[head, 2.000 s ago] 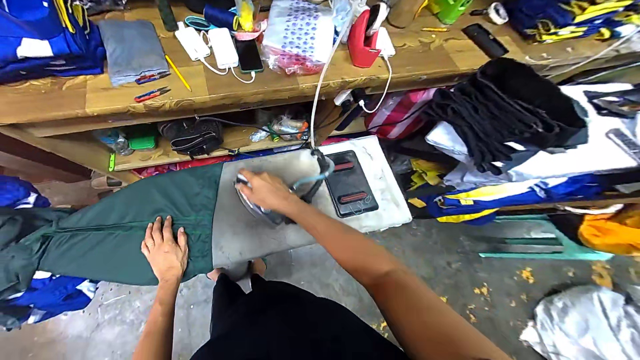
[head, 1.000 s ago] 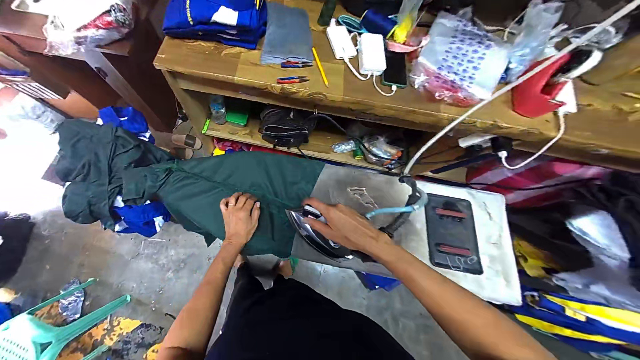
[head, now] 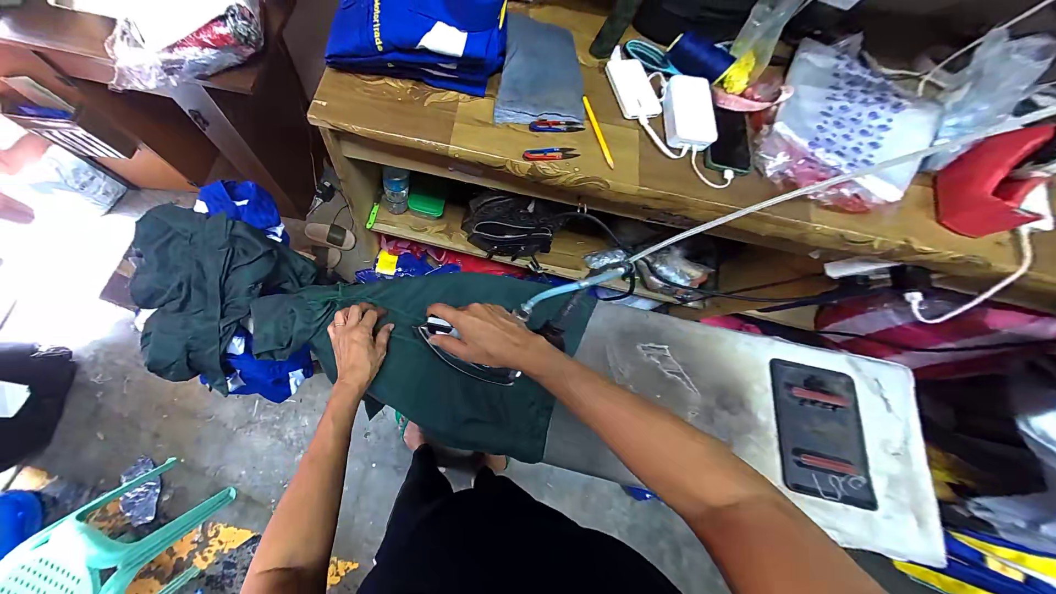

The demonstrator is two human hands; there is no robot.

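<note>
A dark green garment (head: 462, 412) lies flat over the left part of the ironing board (head: 660, 371), its bunched end hanging past the board on the left. My right hand (head: 487, 334) grips the handle of a steam iron (head: 474, 369), whose soleplate rests on the green cloth. From the iron a light blue hose (head: 573, 285) runs up to the right. Just left of the iron, my left hand (head: 360, 342) presses on the cloth with its fingers slightly spread. A black iron rest (head: 823, 433) with reddish strips lies on the board's right end.
Behind the board stands a wooden table (head: 462, 136) with folded blue garments (head: 417, 41), thread snips (head: 551, 154), a yellow pencil (head: 598, 132) and white adapters (head: 690, 111). A pale cord (head: 792, 194) crosses above the board. A green plastic chair (head: 107, 544) is at lower left.
The iron in my right hand has moved left, from the bare grey board cover onto the green cloth, close to my left hand. The view has swung left.
</note>
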